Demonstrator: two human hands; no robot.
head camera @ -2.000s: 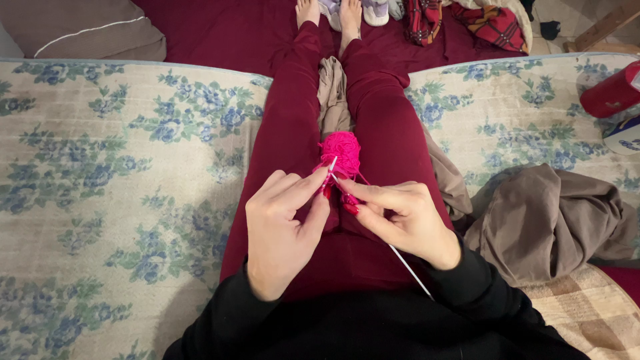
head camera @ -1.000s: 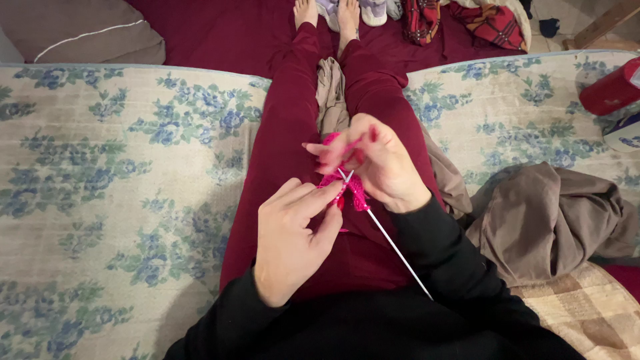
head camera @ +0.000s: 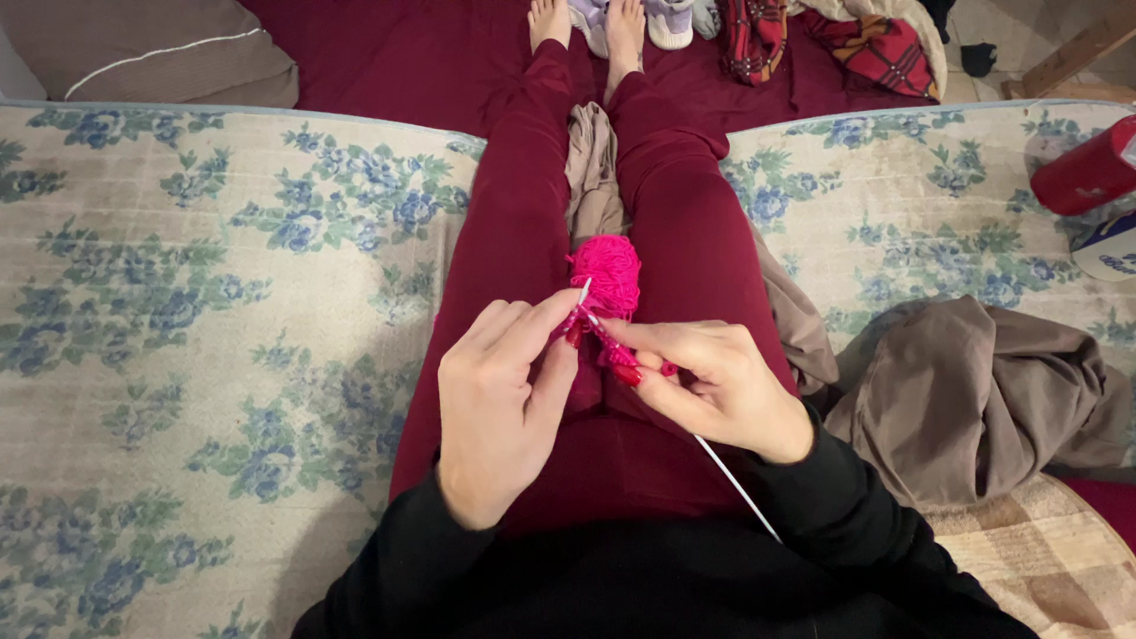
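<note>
Between my thighs lies a ball of bright pink yarn (head camera: 605,271). My left hand (head camera: 506,399) pinches the pink knitting and a knitting needle near its tip, thumb against forefinger. Close beside it, my right hand (head camera: 714,382) grips a white knitting needle (head camera: 738,490) with pink stitches (head camera: 612,346) on it; the shaft runs out below the palm toward my right sleeve. The two needle tips cross just below the yarn ball. Most of the left needle is hidden by my fingers.
I sit on a floral mattress (head camera: 337,195) with my legs stretched forward. A crumpled taupe cloth (head camera: 967,399) lies at the right, with a red container (head camera: 1087,169) beyond it. A grey-brown cushion (head camera: 177,53) is at the upper left, shoes (head camera: 667,22) and plaid fabric (head camera: 874,55) past my feet.
My right hand, raised and blurred over the needle tips one second ago, has come back down onto the needle and stitches. The yarn ball, covered by that hand then, shows again. My left hand stays about in place.
</note>
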